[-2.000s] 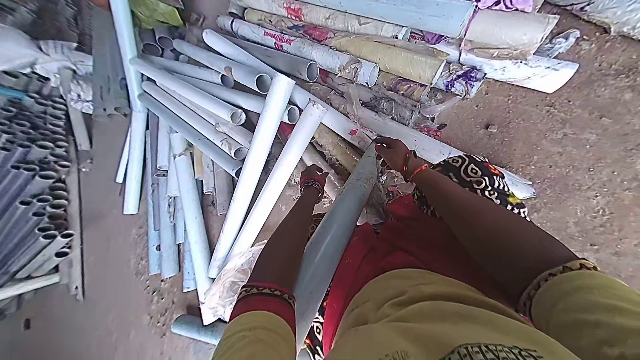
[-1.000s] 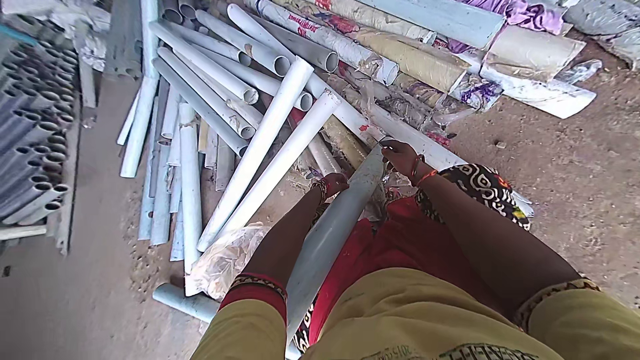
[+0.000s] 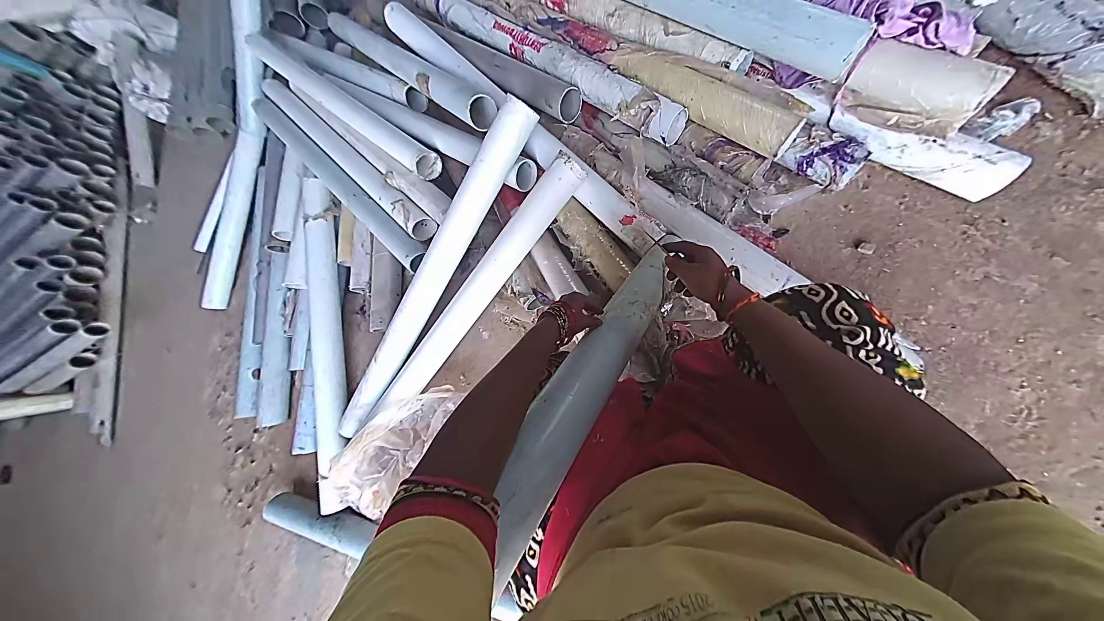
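Note:
A long grey plastic pipe [image 3: 573, 392] slants across my lap, its far end raised between my hands. My left hand [image 3: 576, 312] grips the pipe's left side, with its fingers partly hidden behind it. At the far end my right hand [image 3: 697, 272] pinches a thin dark object [image 3: 662, 245], too small to name, against the pipe's tip. Just left of my left hand, two white pipes [image 3: 466, 233] lean side by side over the heap. Crumpled clear plastic film [image 3: 392, 444] lies by their lower ends.
Grey and white pipes [image 3: 323, 319] lie heaped ahead and to the left. Plastic-wrapped rolls [image 3: 716, 86] are stacked at the upper right. Many dark pipes [image 3: 52, 285] are piled at the far left. A short pale blue pipe [image 3: 315, 524] rests on the dirt floor.
Both hands stay at the grey pipe in all frames, with only slight shifts. The view has moved a little.

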